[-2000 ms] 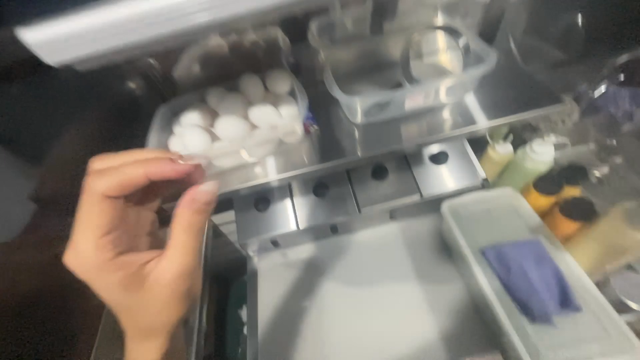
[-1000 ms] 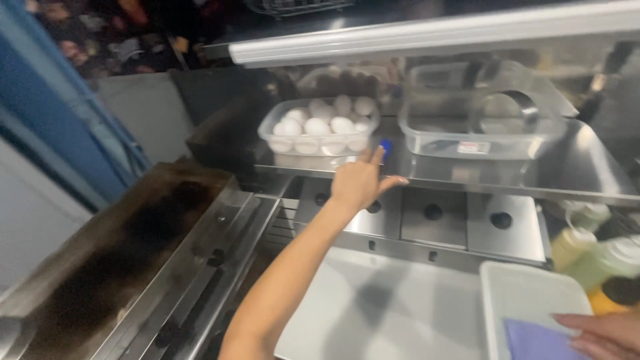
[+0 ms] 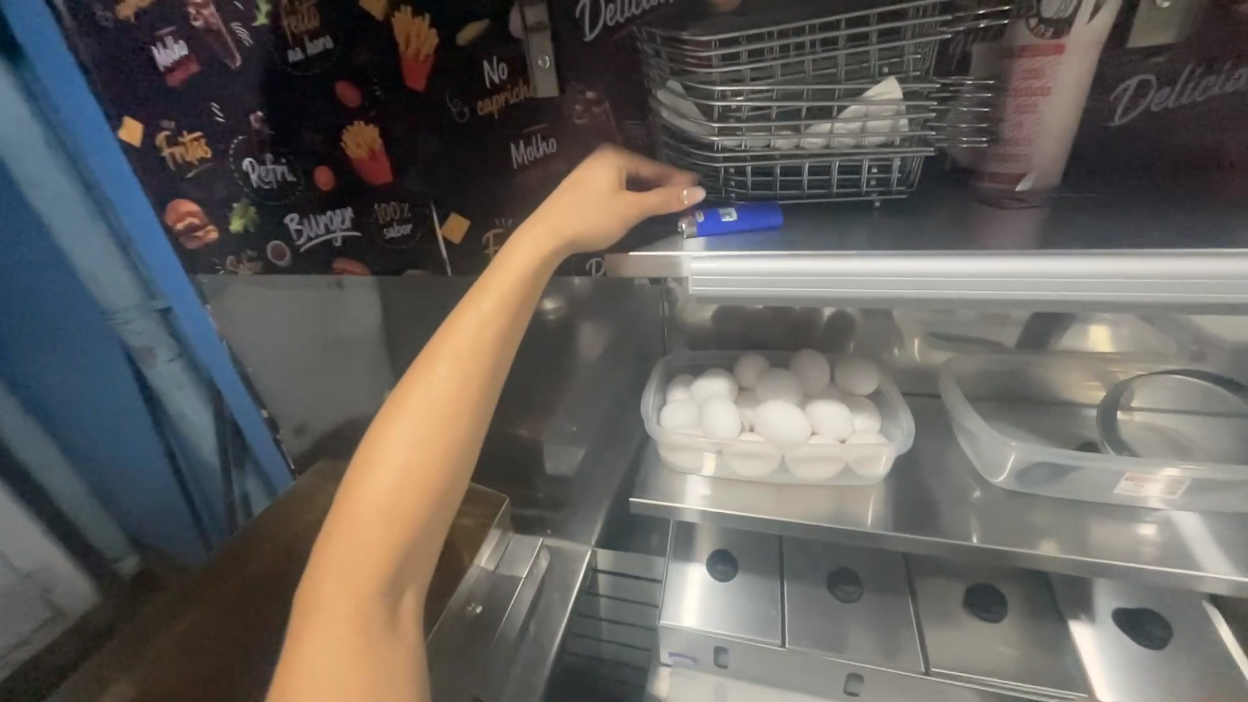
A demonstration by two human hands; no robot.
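My left hand (image 3: 624, 200) reaches up to the left end of the upper steel shelf, thumb and bent fingers a little apart and holding nothing visible. A blue lighter (image 3: 736, 219) lies on that shelf, its metal end just below and beside my thumb tip; whether they touch is unclear. Stacked wire baskets (image 3: 799, 180) stand behind it, with something white inside. Below, a clear plastic container (image 3: 780, 466) of white eggs (image 3: 782, 422) sits on the lower shelf. My right hand is out of view.
A clear plastic tub (image 3: 1033, 468) holding a metal ring (image 3: 1107, 419) stands right of the eggs. Lidded steel bins (image 3: 844, 604) lie below. A griddle (image 3: 253, 575) is at lower left. A tall cup (image 3: 1038, 107) stands right of the baskets.
My left hand has moved up from beside the egg container to the upper shelf. A blue object seen earlier beside the eggs is gone from there. My right hand has left the view, which has tilted up.
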